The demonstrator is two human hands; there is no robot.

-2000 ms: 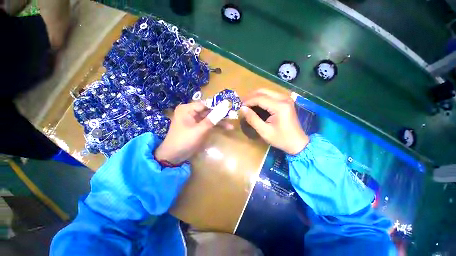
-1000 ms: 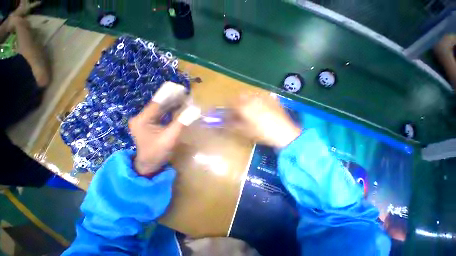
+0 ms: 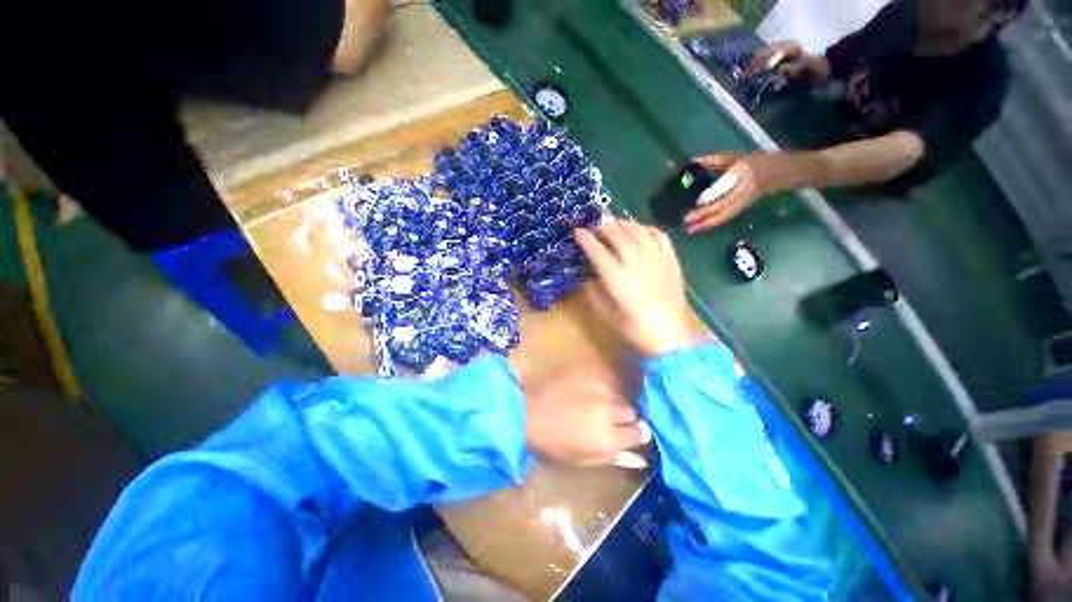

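Observation:
The pile of blue circuit boards with thin white wires lies on the tan board. My right hand reaches to the right edge of the pile, its fingertips at the boards; whether they pinch one cannot be told. My left hand is low over the tan board, right of the pile's lower end and beside my right sleeve. Its fingers are curled, with white coverings at the tips. What it may hold is hidden or blurred.
The green belt carries black discs with white centres and black housings. Across it, a person's hand is at a black part. Another person in dark clothing is at upper left. The glossy dark sheet lies under my right arm.
The view has turned, so the pile shows farther right. My hands have separated: the right is at the pile, the left lower down. The board between them no longer shows. A person across the belt has appeared.

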